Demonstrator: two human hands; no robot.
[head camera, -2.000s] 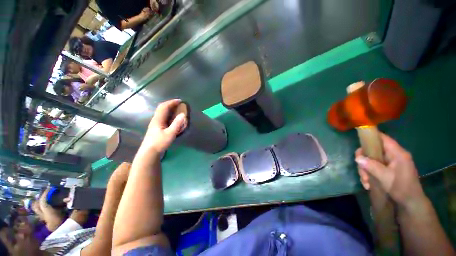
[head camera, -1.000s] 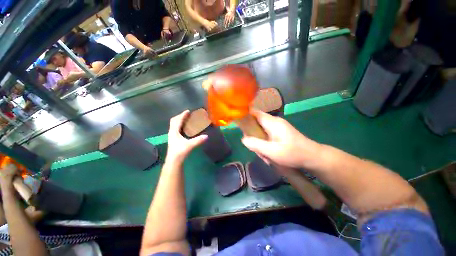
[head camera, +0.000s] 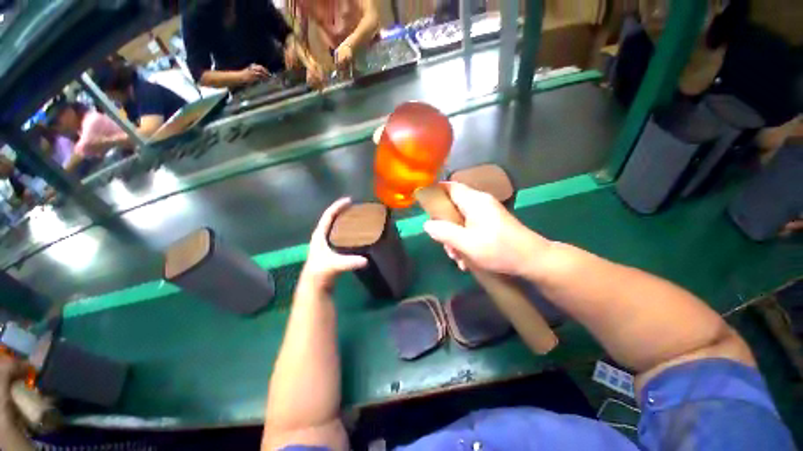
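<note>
My right hand (head camera: 482, 231) grips the pale wooden handle of the mallet (head camera: 412, 151), whose orange-red head is raised just above and right of the nearest speaker body. That speaker body (head camera: 384, 266) stands upright on the bench with a wood-brown top (head camera: 359, 225) fitted. My left hand (head camera: 330, 251) is around its left side near the top, thumb in front and fingers behind. Short stacks of end covers (head camera: 417, 328) lie near the table edge, dark undersides up, partly hidden by the handle. Another brown-topped speaker body (head camera: 482, 183) stands behind my right hand.
A brown-topped speaker body (head camera: 222, 271) stands at left. A grey body (head camera: 84, 373) stands by a neighbour's hand at lower left. Grey speaker bodies (head camera: 660, 163) are grouped right of the green post (head camera: 653, 88). The conveyor belt (head camera: 563, 132) runs behind the green rail; people work opposite.
The mallet has come from the right side to over the speaker body at my left hand. That body, tilted in my left hand earlier, now stands upright. The view has shifted.
</note>
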